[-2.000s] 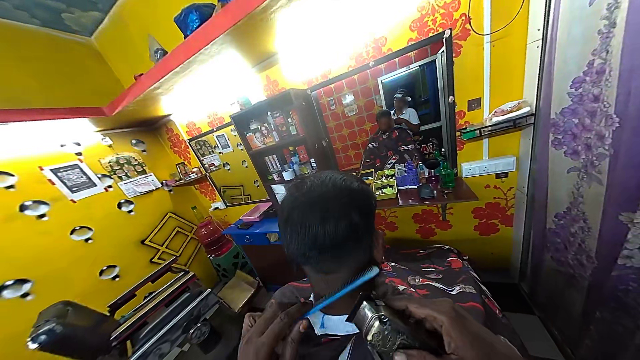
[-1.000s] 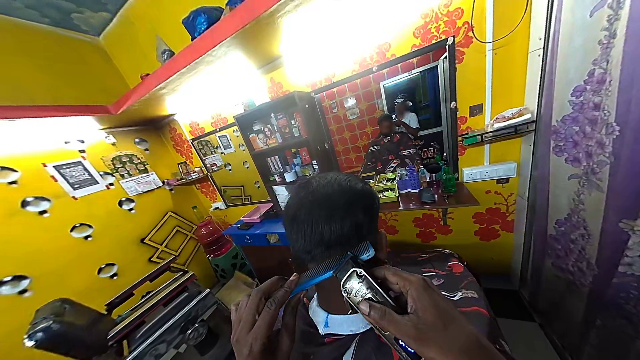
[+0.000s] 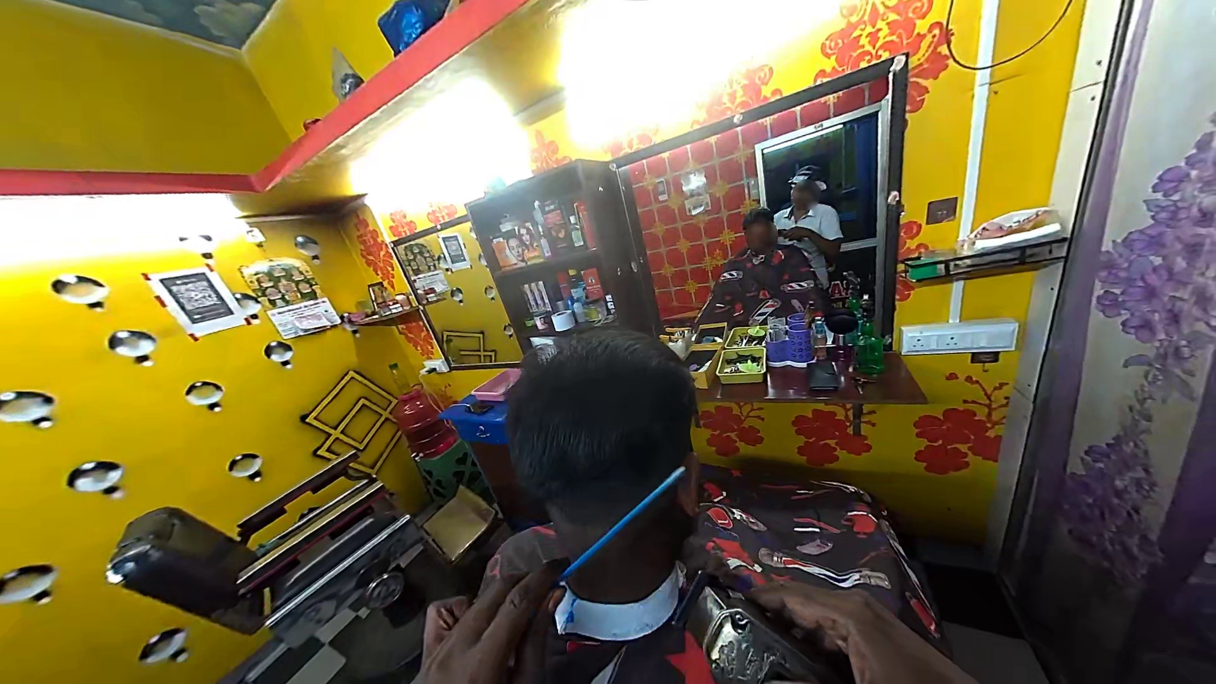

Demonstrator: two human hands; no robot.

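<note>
A seated person with short dark hair point(image 3: 603, 427) faces away from me, wearing a dark patterned barber's cape point(image 3: 807, 541) and a white neck strip point(image 3: 617, 619). My left hand point(image 3: 494, 627) grips a blue comb point(image 3: 622, 525), which slants up across the back of the neck toward the right ear. Just right of the neck strip, my right hand point(image 3: 845, 627) holds metal hair clippers point(image 3: 746, 641) with an ornate body. The lower parts of both hands are cut off by the frame's bottom edge.
A wall counter point(image 3: 883, 380) ahead bears yellow baskets point(image 3: 741, 365), a purple holder and bottles, below a mirror point(image 3: 703, 218). A shelf unit point(image 3: 546, 256) with products stands beside it. A barber chair point(image 3: 313, 560) is at the left; a curtain point(image 3: 1140, 427) hangs right.
One second ago the comb and clippers were up against the hair at the back of the head. Both are lower now, and the comb is turned edge-on, slanting across the neck.
</note>
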